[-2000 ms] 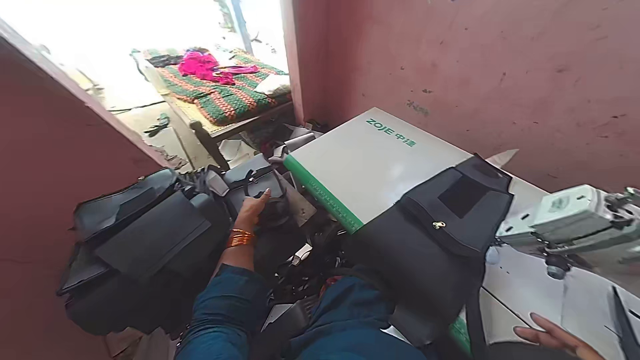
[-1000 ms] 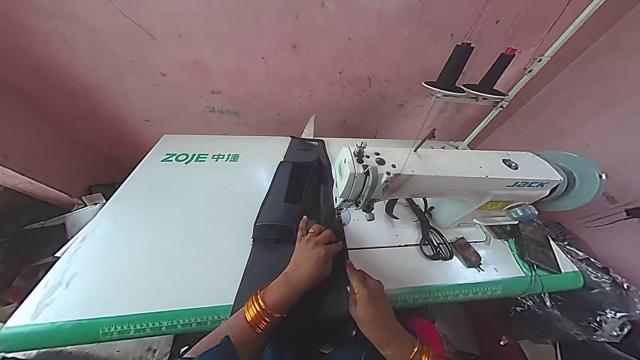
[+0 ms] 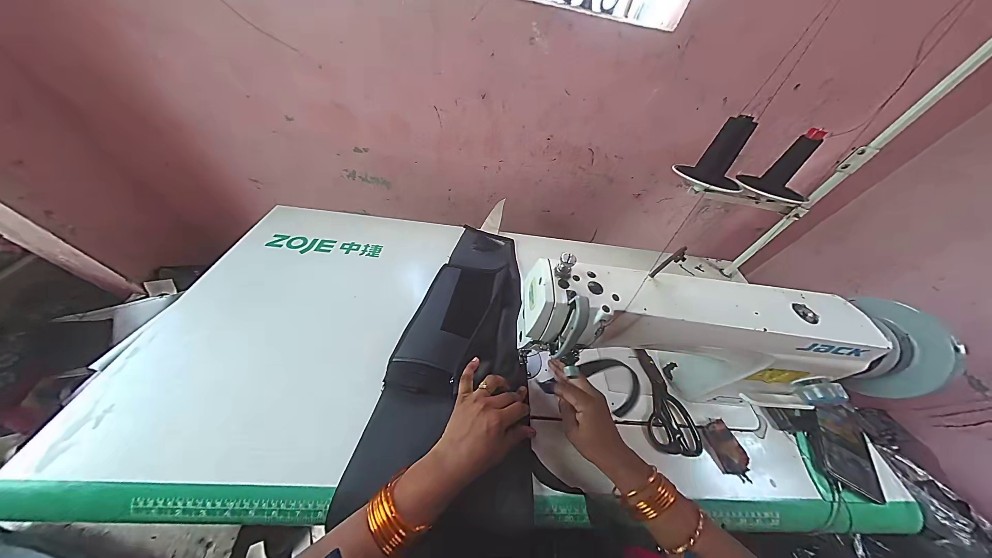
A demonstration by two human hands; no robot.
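A long black fabric piece with a sewn pocket lies lengthwise across the white sewing table, its right edge at the needle area of the Jack sewing machine. My left hand presses flat on the fabric just in front of the presser foot, fingers spread over its right edge. Close by on the right, my right hand is raised beside the needle area, its fingertips near a black strap that curves under the machine arm. Whether those fingers pinch the strap or thread cannot be told.
Black-handled scissors lie under the machine arm, beside a small reddish-brown object. A dark flat device rests at the table's right end. Two black thread cones stand on a rack behind. A green ruled strip runs along the front edge.
Two seconds ago my left hand was at a pile of black pieces left of the table; now it is on the fabric. Since one second ago, my right hand has moved up beside the needle area.
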